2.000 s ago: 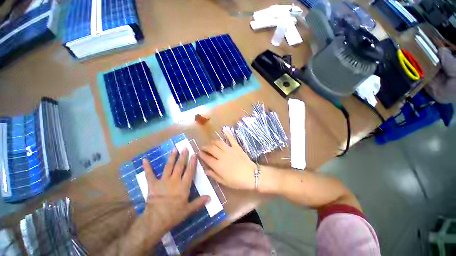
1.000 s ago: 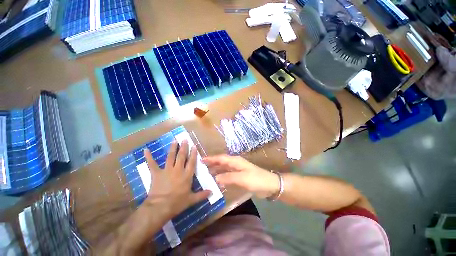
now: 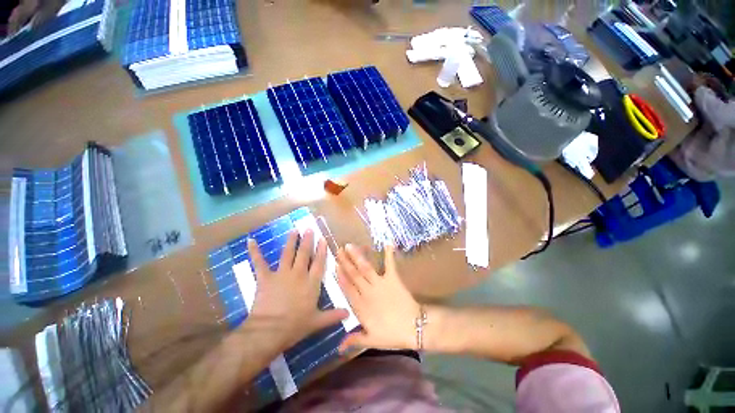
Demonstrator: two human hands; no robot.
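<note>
A blue solar cell panel point(image 3: 230, 256) with thin silvery lines lies flat on the table in front of me. White strips point(image 3: 244, 282) lie on it, one left of my left hand, one partly under my hands, and one near the front edge. My left hand point(image 3: 292, 286) lies flat on the panel, fingers spread, holding nothing. My right hand point(image 3: 379, 302) lies at the panel's right edge, palm down, fingers apart, over part of the right white strip. A thin ribbon end shows beyond my right fingertips.
Short ribbon pieces point(image 3: 413, 210) and a white strip point(image 3: 475, 214) lie at right. Dark cell blocks point(image 3: 232, 145) stand beyond. An iron stand point(image 3: 445, 125) and grey blower point(image 3: 541, 117) are far right. Finished panels point(image 3: 56, 226) and long ribbons point(image 3: 93, 355) are at left.
My right hand has come down onto the panel's right edge beside my left hand, its fingers now pointing away from me. My left hand stays spread on the panel. The view has shifted slightly.
</note>
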